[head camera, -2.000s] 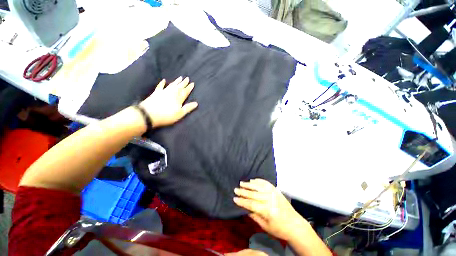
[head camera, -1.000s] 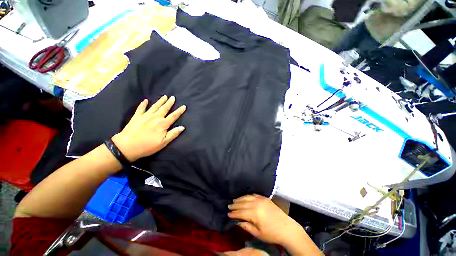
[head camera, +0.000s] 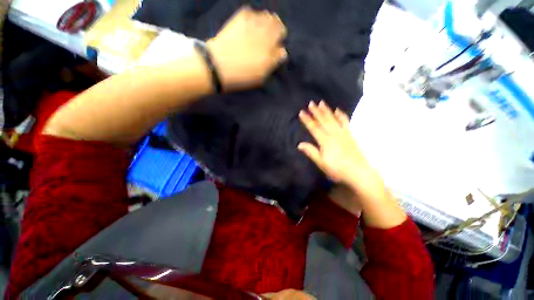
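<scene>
The large black garment panel lies on the white machine table and hangs over its front edge towards my lap. My left hand, with a dark wristband, is on the upper part of the panel, its fingers curled and blurred; whether it pinches cloth cannot be told. My right hand lies on the panel near its right edge, fingers spread. The sewing machine's white head is to the right, with light-blue stripes and blurred metal parts. The panel's top is cut off by the picture edge.
Dark-red scissor handles and a tan sheet lie at the table's upper left. A blue crate is below the table edge. Pale threads hang at the lower right. The table's front edge shows ruler markings.
The view has shifted, with the table higher in the picture. The panel now lies further up and its lower end has a different shape. My left fingers went from spread to curled; my right fingers spread out.
</scene>
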